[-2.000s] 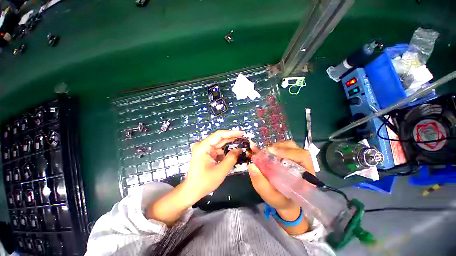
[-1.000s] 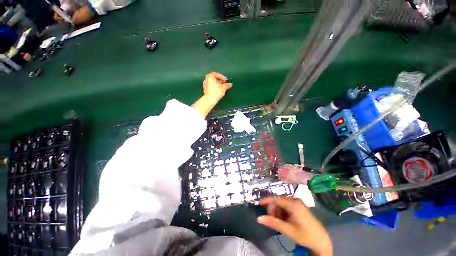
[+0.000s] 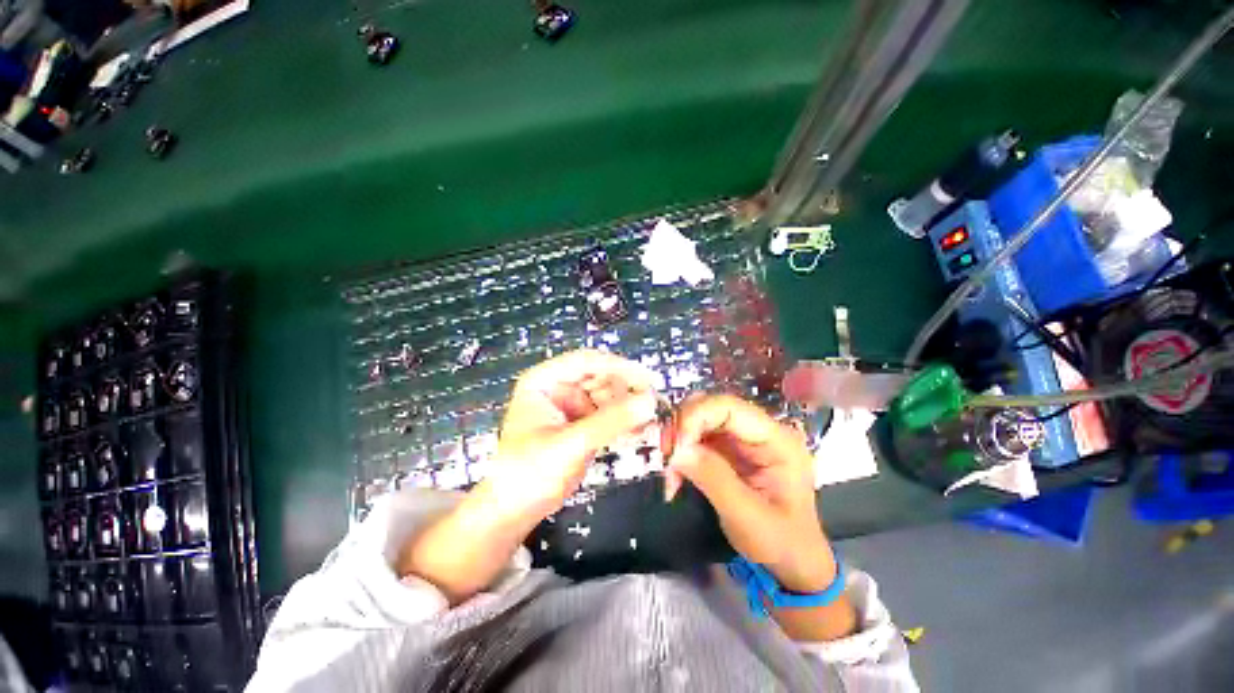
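My left hand (image 3: 568, 422) and my right hand (image 3: 747, 467) meet above the near part of the clear tray (image 3: 433, 467). My left thumb and fingers pinch a small dark unit (image 3: 665, 414), mostly hidden by the fingers. My right fingertips are bent close beside it; whether they grip anything is unclear. The syringe (image 3: 850, 386) with pink-red contents and a green cap (image 3: 928, 397) lies right of the tray, in neither hand. Small white parts (image 3: 677, 363) are scattered on the tray, with red smears (image 3: 738, 332) at its right end.
Black blister tray (image 3: 135, 474) at left holds units. White tissue (image 3: 673, 255) lies at the clear tray's far right. A slanting metal post (image 3: 853, 115) stands beyond. Blue controller (image 3: 1008, 325), blue bin (image 3: 1056, 217), glass jar (image 3: 934, 440) and fan (image 3: 1161, 368) are at right.
Two seconds ago my right hand held the syringe; it now lies at right. My left arm, reaching over the far bench one second ago, is back, and both hands are together above the tray.
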